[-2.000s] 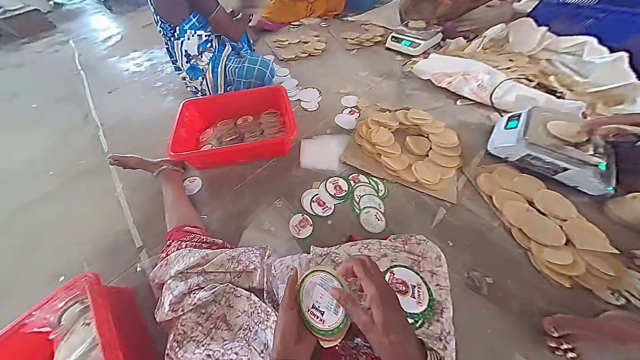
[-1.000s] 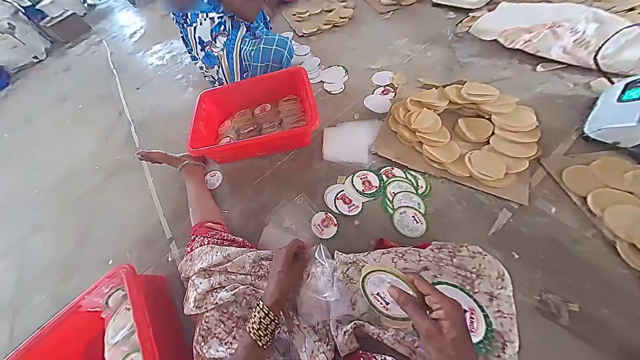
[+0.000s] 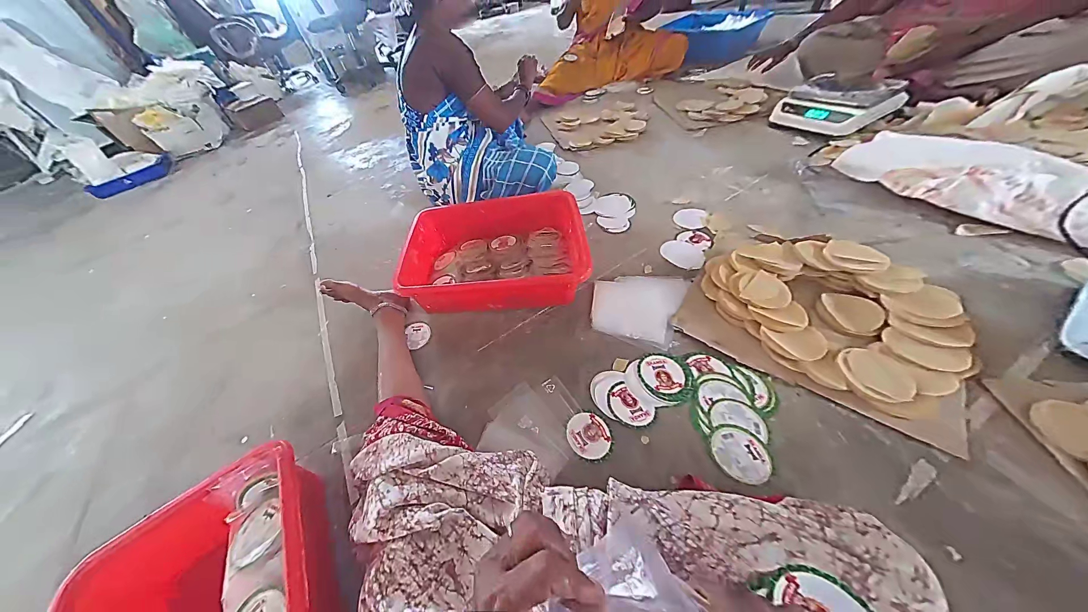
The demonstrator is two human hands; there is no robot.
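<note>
At the bottom edge, my left hand [image 3: 535,565] has its fingers curled on a clear plastic bag [image 3: 633,561] above my lap. My right hand [image 3: 735,597] shows only in part, low beside the bag; what its fingers hold is hidden. A round printed label with a green border [image 3: 812,591] lies on the patterned cloth to its right. On the floor ahead are overlapping green-edged labels [image 3: 739,455], a single round label [image 3: 589,436] and flat clear plastic bags [image 3: 527,425]. Stacks of thin tan discs [image 3: 880,374] form a ring on a cardboard sheet [image 3: 948,421].
A red tub [image 3: 493,296] with packed discs stands ahead, another red tub [image 3: 293,510] at lower left. A stack of clear plastic sheets [image 3: 639,308] lies near the cardboard. A person in blue cloth [image 3: 476,144] sits beyond. A digital scale [image 3: 837,106] stands at upper right.
Two seconds ago both hands were at a labelled round stack; one second ago my left hand held a clear bag and my right hand the stack. The view has tilted up, leaving my hands at the bottom edge.
</note>
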